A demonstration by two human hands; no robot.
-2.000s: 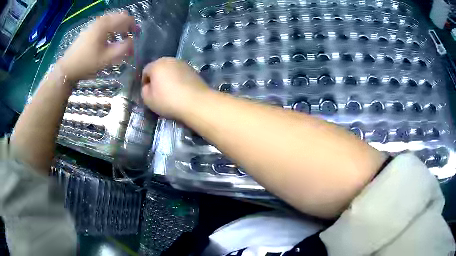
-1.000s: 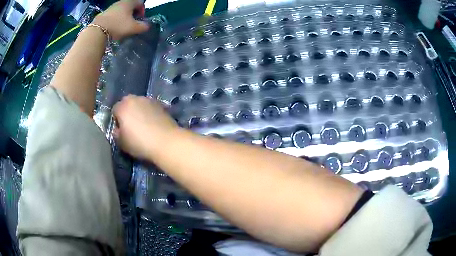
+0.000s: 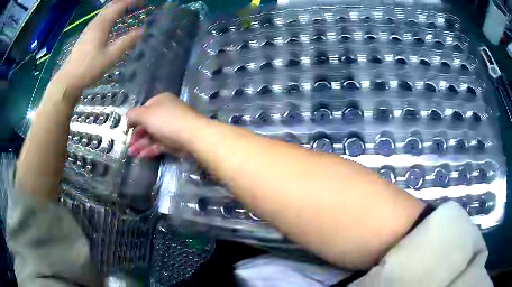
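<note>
A large clear blister tray (image 3: pixel 368 102) lies in front of me, with rows of dark round parts (image 3: pixel 354 146) in its pockets. A second clear tray (image 3: pixel 92 154) with small dark parts lies at the left. My left hand (image 3: pixel 96 49) is blurred over the upper part of the left tray, thumb and fingers apart, its fingertips near the top edge. My right hand (image 3: pixel 158 124) is at the right side of the left tray, fingers curled. Whether it holds a small part cannot be seen. My right forearm covers part of the large tray's lower left.
Ridged stacked trays (image 3: pixel 120 241) are below the left tray. A silver-jawed caliper (image 3: pixel 490 63) lies right of the large tray, below a white bottle or roll (image 3: pixel 494 23). Blue items (image 3: pixel 49 35) are at the upper left. A white thing (image 3: pixel 286 272) shows at the bottom.
Since one second ago, my left hand has moved left and down from the top edge, over the left tray. My right hand is slightly further right, with its lower fingers showing. The view has shifted.
</note>
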